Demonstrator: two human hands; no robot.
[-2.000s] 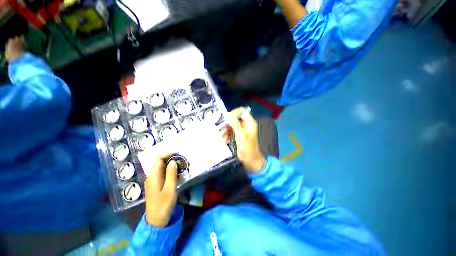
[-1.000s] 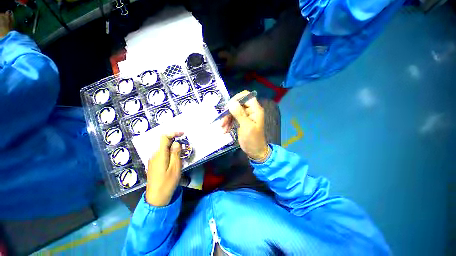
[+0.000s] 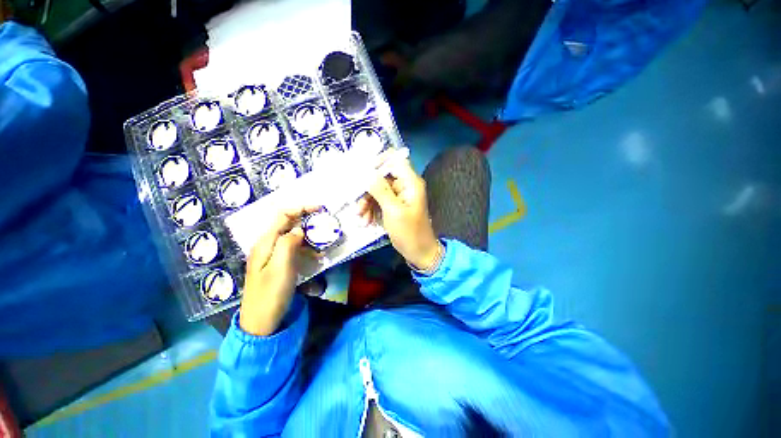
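Note:
A clear blister tray [image 3: 163,272] holds rows of round parts, most silver-white with a dark mark. Two black discs [image 3: 337,67] sit at its far right, beside a crosshatched empty pocket [image 3: 296,86]. A white paper sheet [image 3: 265,224] lies over the near part. Above it, my left hand [image 3: 272,269] holds a round silver-white part [image 3: 323,229] by its left edge. My right hand [image 3: 399,205] holds a thin pale tool [image 3: 349,204], possibly tweezers, its tip close to that part; contact is unclear.
A second white sheet [image 3: 278,43] lies at the tray's far edge. A person's blue sleeve and smock [image 3: 43,205] are at the left, and another blue smock [image 3: 591,64] is at the upper right. Red bars [image 3: 467,124] stand near the blue floor [image 3: 634,231].
The part in my left hand now shows a silver-white face instead of a darker one. My right hand has moved left, nearer to it. The tray appears higher in view.

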